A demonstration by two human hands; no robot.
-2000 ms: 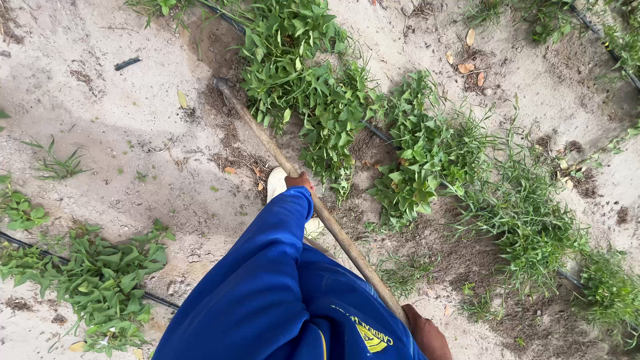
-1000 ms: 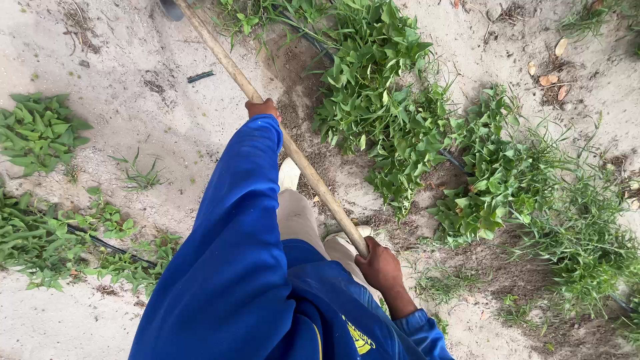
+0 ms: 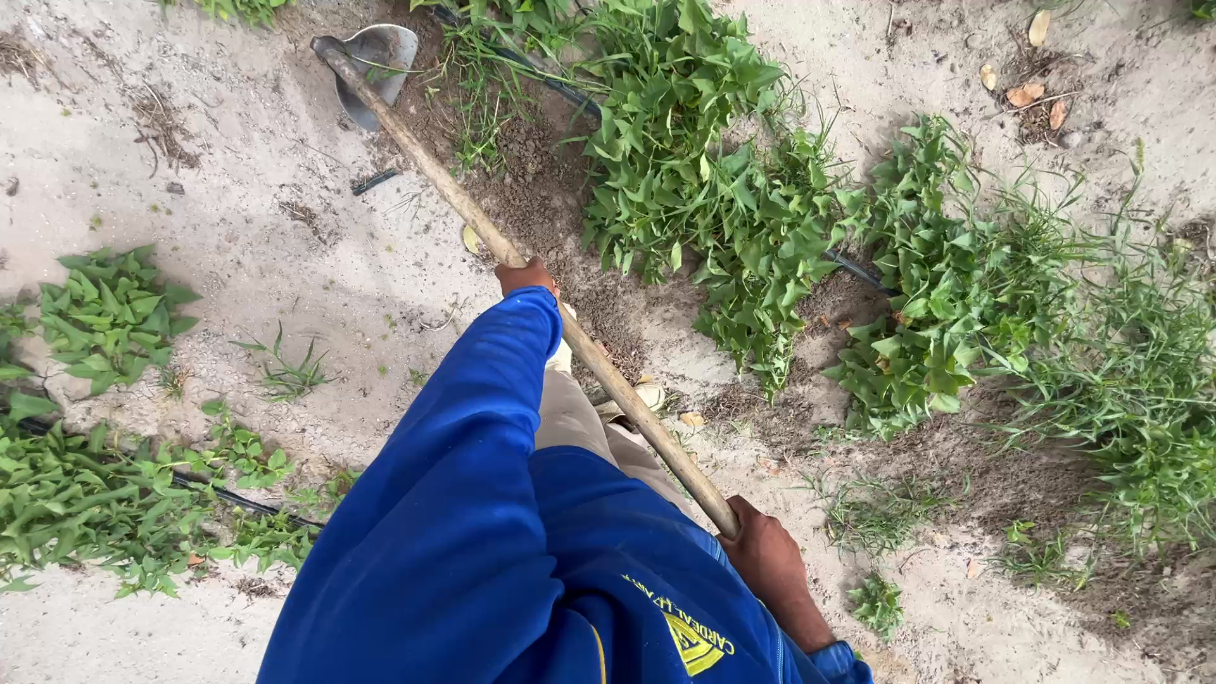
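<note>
My left hand (image 3: 527,276) grips the wooden handle (image 3: 608,372) of a hoe near its middle. Lower right, my right hand (image 3: 768,559) is closed around the handle's rear end. The handle slants up to the left, across and above my legs. At its far end, a rounded metal hoe blade (image 3: 385,66) shows its broad face at the upper left, beside grass and leafy vines (image 3: 484,95). Whether the blade touches the soil, I cannot tell. Darker, loosened soil (image 3: 541,171) lies between the handle and the leafy row.
Leafy plants (image 3: 674,142) run diagonally to the right with grass (image 3: 1140,370) among them. Black drip tubing (image 3: 860,271) passes under them. Another plant row (image 3: 85,494) with tubing (image 3: 242,501) is lower left. A short black tube piece (image 3: 373,181) lies on sandy ground.
The hoe head moved up and left, away from the plants, between the first two frames. Since then it has come back somewhat towards them. Both hands have stayed on the handle.
</note>
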